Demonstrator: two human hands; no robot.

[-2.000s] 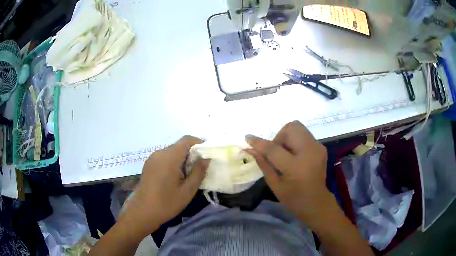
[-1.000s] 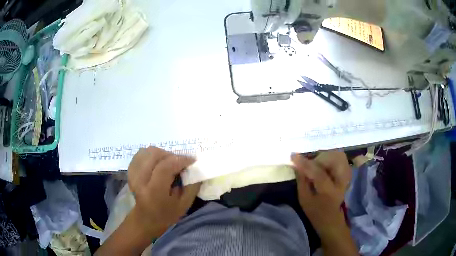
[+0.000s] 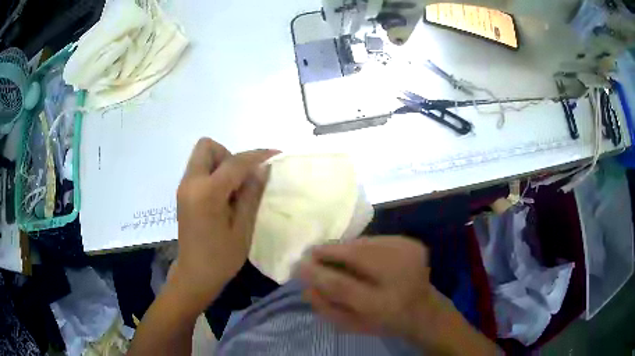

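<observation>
A cream fabric piece hangs over the table's front edge, its yellowish face showing and a whiter layer at its right side. My left hand holds its upper left edge between thumb and fingers. My right hand is at its lower edge, blurred, with the fingers bent. Whether these fingers grip the fabric cannot be told.
The sewing machine's needle area is at the back centre. Black snips lie right of it, by loose thread. A phone lies behind. A cream heap and green basket are left, a dark red bin right.
The fabric, stretched wide between both hands a second ago, now hangs from my left hand, which has risen. My right hand has moved left and lower. The view has shifted slightly.
</observation>
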